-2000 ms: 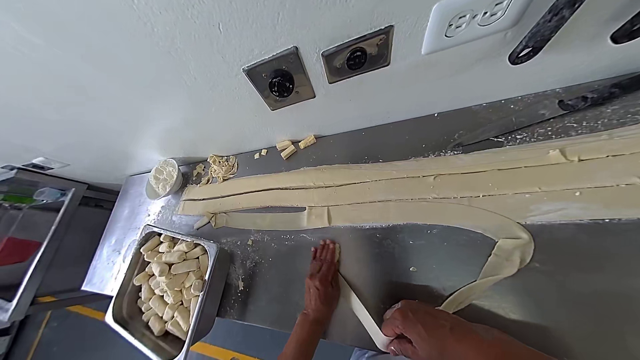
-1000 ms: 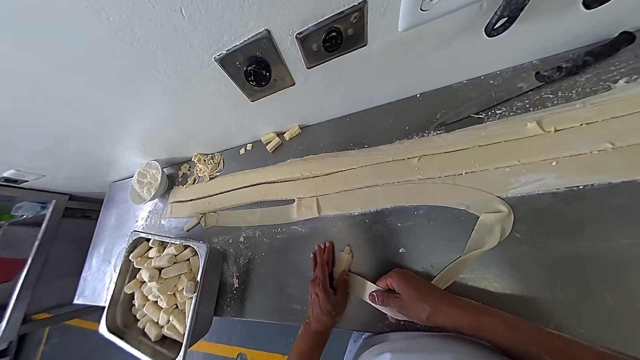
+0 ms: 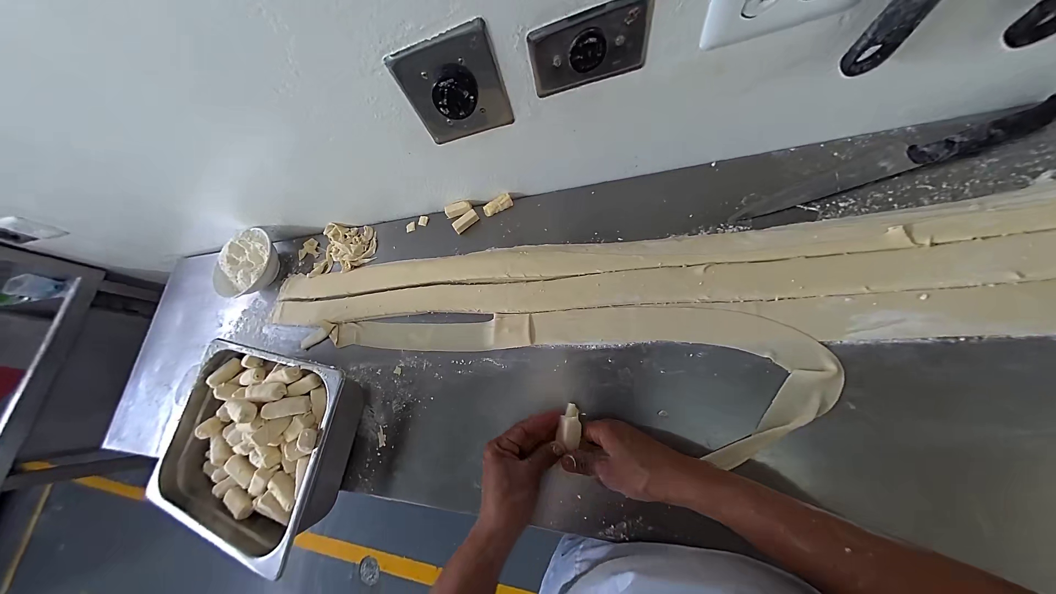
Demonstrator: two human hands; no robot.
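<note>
Near the front edge of the steel table, my left hand (image 3: 520, 462) and my right hand (image 3: 627, 458) pinch a small rolled piece of dough (image 3: 569, 429) between their fingertips. From behind my right forearm a long dough strip (image 3: 800, 392) curves up and joins the band lying along the sheet. Long cut strips of rolled dough (image 3: 619, 272) stretch across the table. A deep steel pan (image 3: 330, 412) at the left holds several short dough rolls (image 3: 264, 421). Several cut sticks (image 3: 466, 220), which look like cheese or butter, lie by the wall.
A white tub of flour (image 3: 246, 262) and dough scraps (image 3: 346, 246) are at the table's far left corner. A long knife (image 3: 973, 136) with a black handle lies at the back right. Metal outlet plates (image 3: 454, 82) are on the wall. A metal rack (image 3: 54, 346) stands left.
My left hand was flat on the table and my right hand held the strip's end. Now both hands are together, raising a small rolled piece of dough.
</note>
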